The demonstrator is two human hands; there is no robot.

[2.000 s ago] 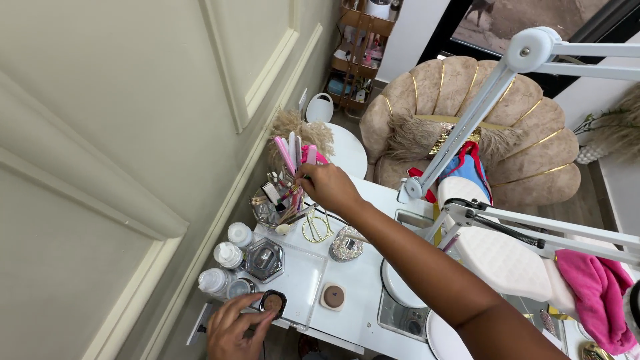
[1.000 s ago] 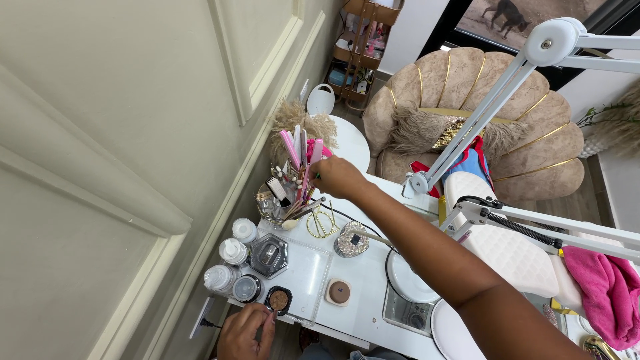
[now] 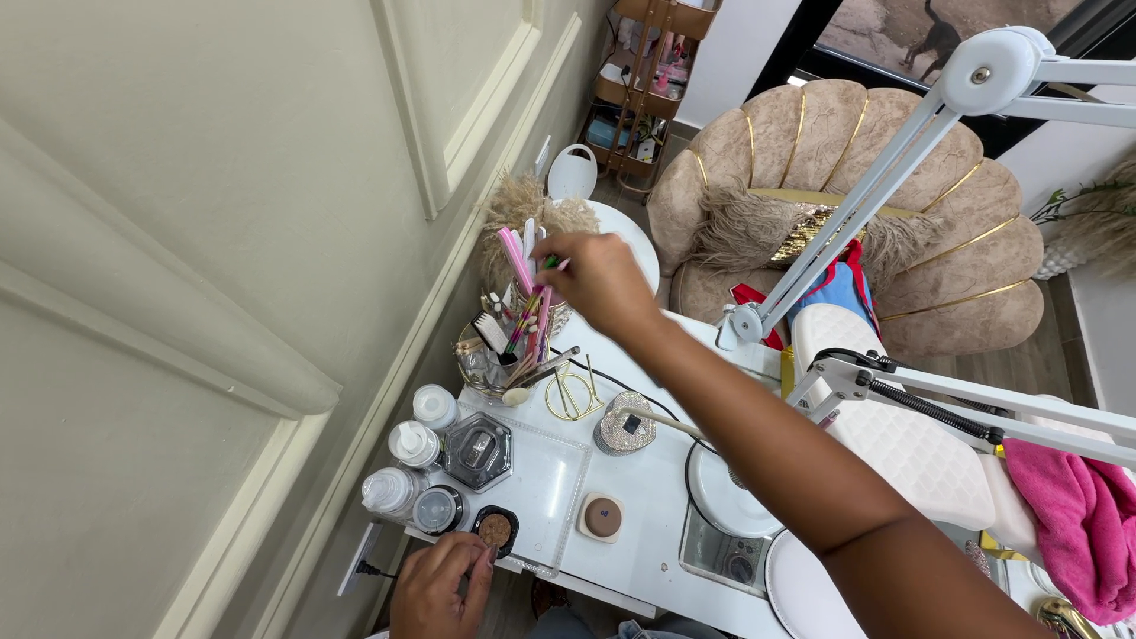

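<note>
My right hand [image 3: 590,275] reaches over the far end of the white table, its fingers pinched on a thin nail brush [image 3: 555,264] with green and pink on it. Below it stand holders with pink nail files [image 3: 515,257], multicoloured brushes and a white-bristled brush [image 3: 489,331]. My left hand [image 3: 442,581] is at the near table edge, fingertips against a small dark open jar [image 3: 495,530] with brown glittery content. Whether it grips the jar or something small beside it, I cannot tell.
Pump bottles [image 3: 414,444] and a hexagonal clear container [image 3: 478,451] line the wall side. A clear tray [image 3: 550,479], a brown-topped jar [image 3: 603,516], a sparkly pot [image 3: 624,424] and a gold wire stand [image 3: 572,395] sit on the table. A white lamp arm [image 3: 852,213] crosses at right.
My right hand has risen a little above the holders, with a thin brush now showing in its fingers. My left hand had the dark jar in its fingers two seconds ago; the jar now rests beside the tray.
</note>
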